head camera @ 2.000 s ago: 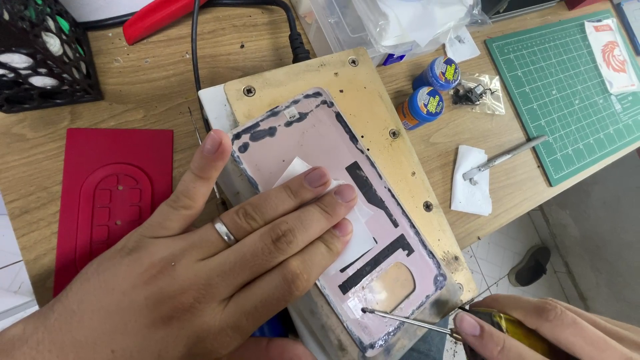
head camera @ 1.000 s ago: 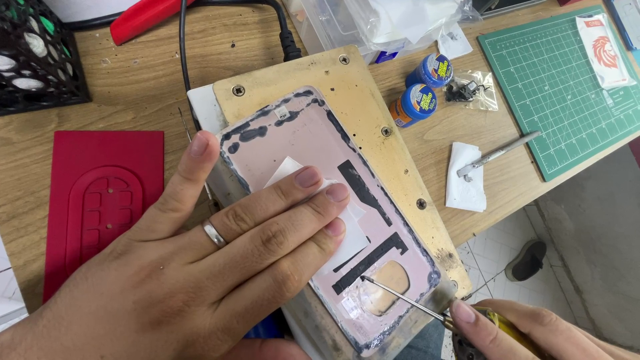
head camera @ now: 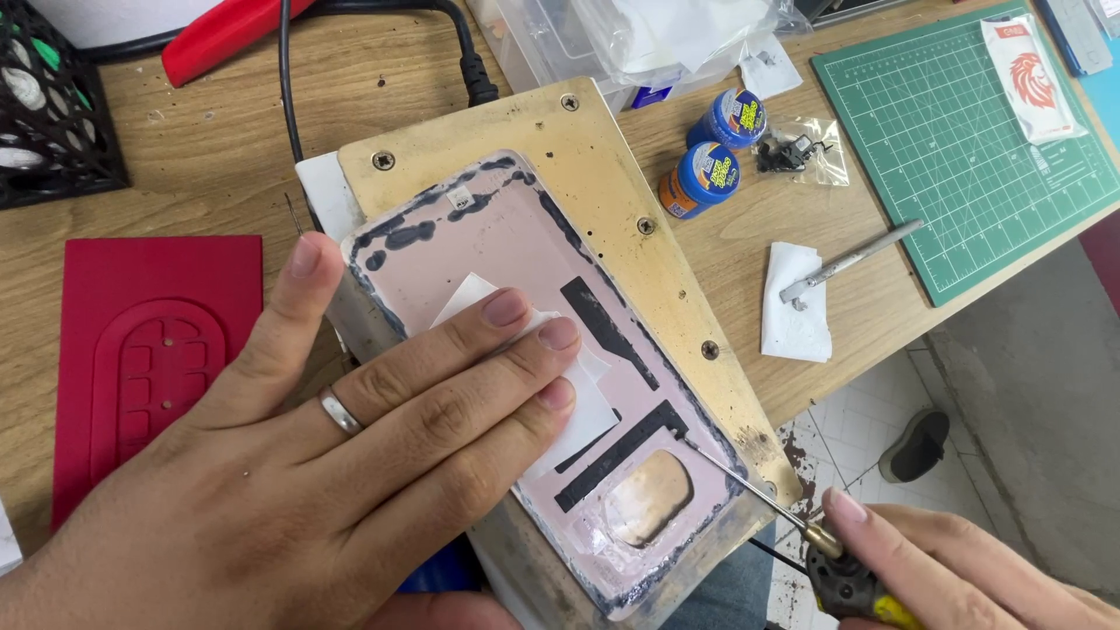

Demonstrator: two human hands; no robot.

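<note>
A pink phone back cover [head camera: 490, 254], inner side up with dark adhesive residue round its rim, lies on a gold-coloured metal plate [head camera: 612, 175]. My left hand [head camera: 376, 446], a ring on one finger, presses a folded white paper [head camera: 577, 420] flat against the cover. My right hand [head camera: 954, 560] grips a screwdriver-like tool [head camera: 744, 481] with a black and yellow handle. Its thin metal tip touches the end of a black adhesive strip [head camera: 612, 464], just above the camera cutout [head camera: 652, 499].
A red silicone mat [head camera: 157, 350] lies at left, below a black perforated holder [head camera: 52, 105]. Two small blue-lidded jars [head camera: 700, 179], a bag of small parts [head camera: 801, 153], a metal blade tool [head camera: 849, 262] on white paper and a green cutting mat [head camera: 962, 140] are at right. A plastic box [head camera: 560, 52] stands behind.
The tool tip has moved from beside the camera cutout up to the black strip's end. My left hand stays pressed on the paper.
</note>
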